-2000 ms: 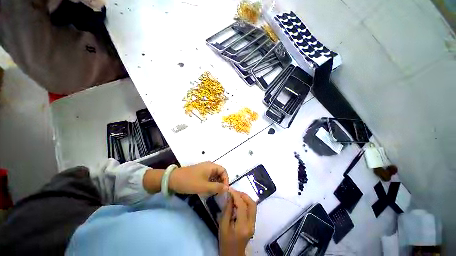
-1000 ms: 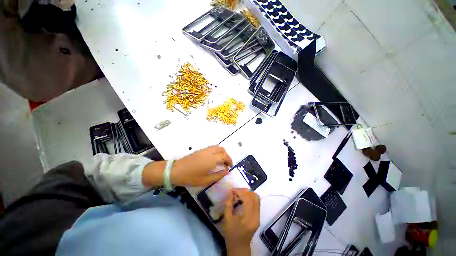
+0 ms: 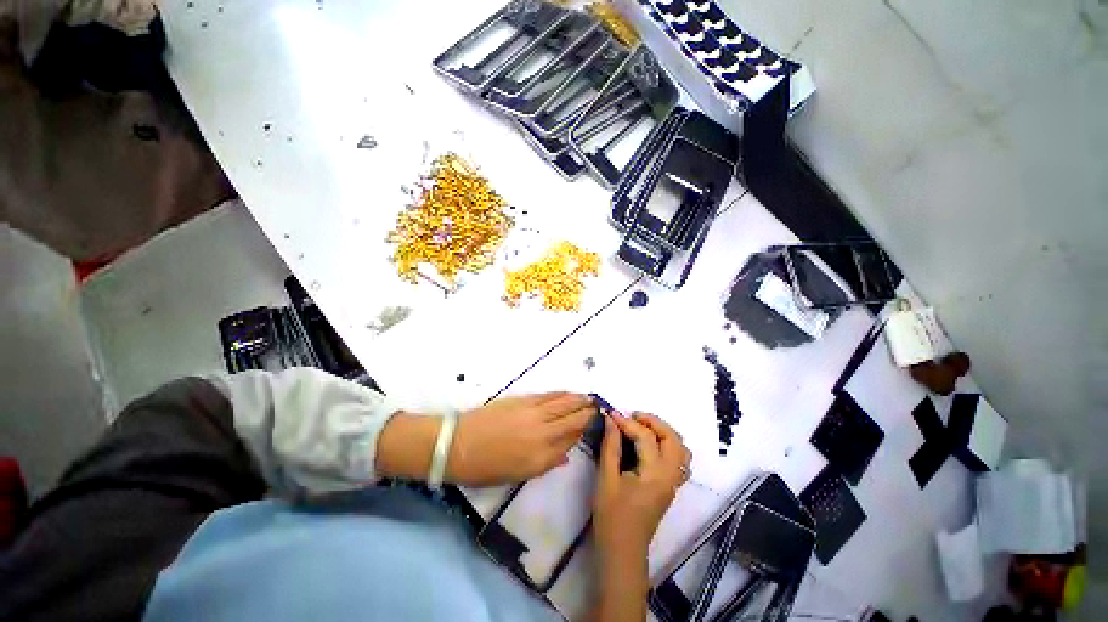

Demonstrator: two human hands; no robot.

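A black housing [image 3: 525, 566] with a large window lies tilted at the table's near edge, its solid end under both hands. My left hand [image 3: 516, 440], with a pale bracelet at the wrist, comes from the left; its fingertips press together on the solid end. My right hand [image 3: 642, 468] grips the same end from the right, thumb and fingers close to the left fingertips. Any small part between the fingertips is too small or hidden to tell. Beyond the hands lie a larger golden-yellow pile [image 3: 452, 224] and a smaller, paler yellow pile [image 3: 554, 277].
Stacked black housings [image 3: 571, 91] stand at the back; more housings [image 3: 744, 553] lie right of my hands. Small black pads [image 3: 725, 401], a dark round patch [image 3: 768, 304], black sheets [image 3: 847, 437] and white papers [image 3: 1018, 508] are at the right. A white bin [image 3: 158, 304] with housings is at the left.
Both hands have moved onto the housing's solid end, which was uncovered before. The whitish film that lay over the window between the hands no longer shows. The view has shifted.
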